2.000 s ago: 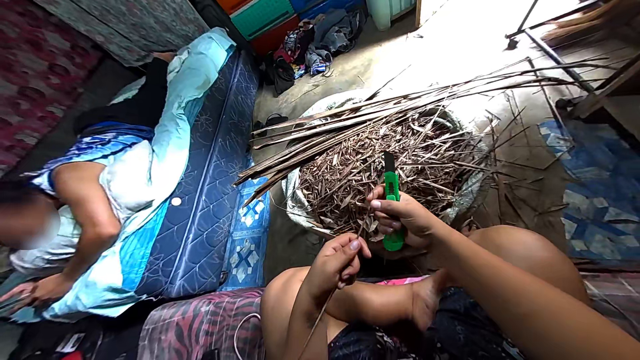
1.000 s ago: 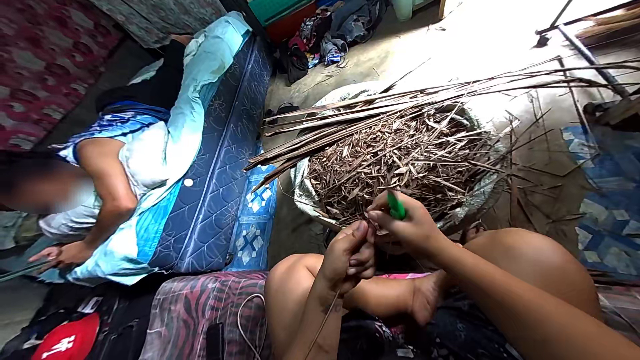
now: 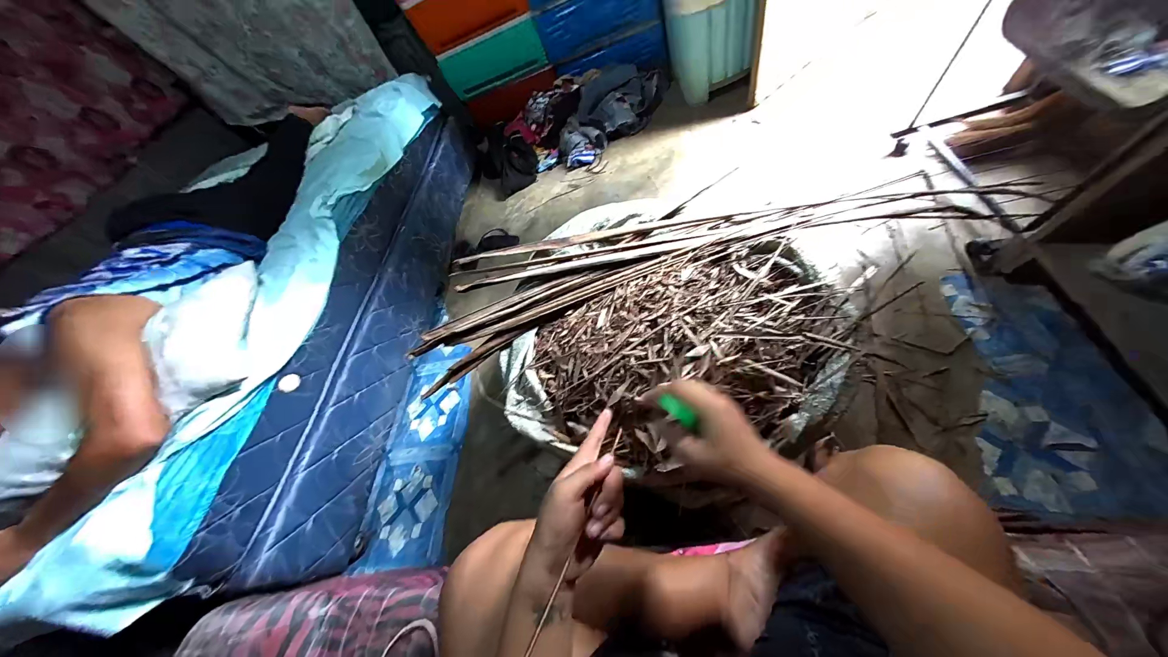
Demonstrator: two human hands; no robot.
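Observation:
My left hand [image 3: 584, 506] holds a thin brown stalk [image 3: 555, 589] that runs down along the forearm, its upper tip rising past the fingers. To the right, my right hand [image 3: 707, 429] is closed on a green-handled utility knife [image 3: 678, 411]; its blade is hidden or blurred. Both hands are over the near rim of a wide white woven sack [image 3: 525, 401] filled with short dry brown plant pieces [image 3: 675, 319]. Long dry stalks [image 3: 584, 283] lie across the sack's far left side.
A person [image 3: 109, 365] lies on a blue mattress [image 3: 338, 392] at the left. Clothes [image 3: 584, 119] are heaped near coloured drawers [image 3: 493, 55]. Scattered stalks and a metal-legged frame [image 3: 972, 178] are at the right. My bent legs flank the sack's near side.
The right hand has moved away from the left, after being against it one second ago. The left index finger now points up along the stalk. The knife blade, visible two seconds ago, no longer shows clearly.

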